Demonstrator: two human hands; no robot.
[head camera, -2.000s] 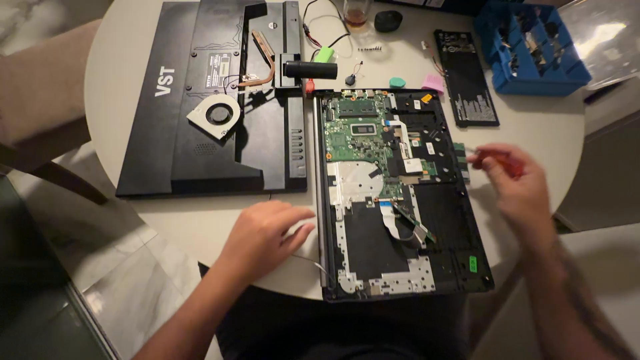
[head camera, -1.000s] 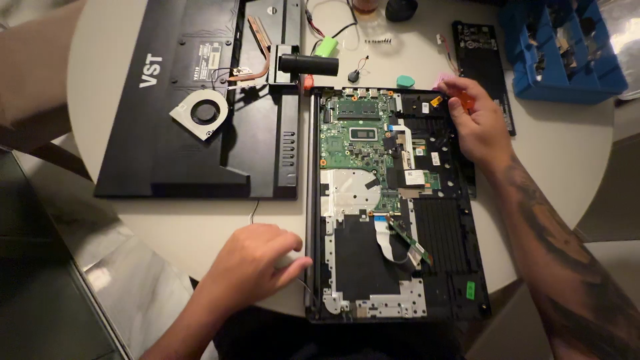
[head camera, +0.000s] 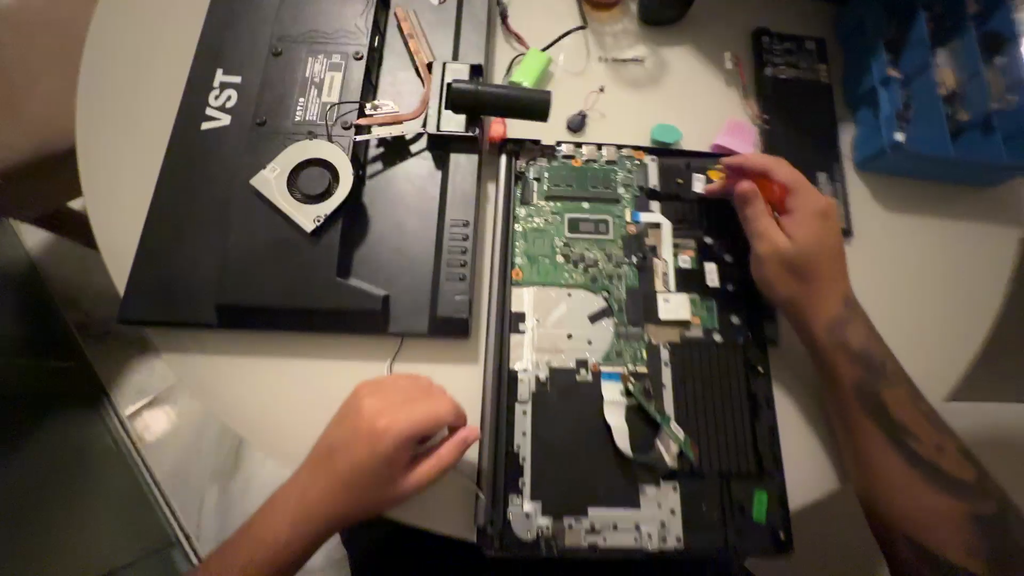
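Note:
An opened laptop chassis (head camera: 720, 408) lies on the table with its green motherboard (head camera: 544, 248) exposed. At its upper right edge, my right hand (head camera: 788, 224) is closed around a small orange-red object (head camera: 770, 192), partly covered by the fingers; a yellow bit (head camera: 714, 174) shows by the fingertips. My left hand (head camera: 400, 436) is at the chassis's left edge, fingers curled, and whether it holds anything cannot be made out. A white ribbon cable (head camera: 616, 416) and a small green board (head camera: 664, 420) lie loose over the lower half of the chassis.
Left of the chassis, a black monitor (head camera: 264, 272) lies face down, bearing a cooling fan (head camera: 308, 184), a copper heat pipe (head camera: 416, 72) and a black cylinder (head camera: 500, 100). Behind are a coin-cell lead (head camera: 578, 120), green putty (head camera: 666, 134), a laptop battery (head camera: 800, 104) and a blue compartment box (head camera: 888, 152).
My right hand has moved from beside the chassis's right edge to its upper right corner, holding the orange-red object. My left hand remains near the left edge, its fingers more curled.

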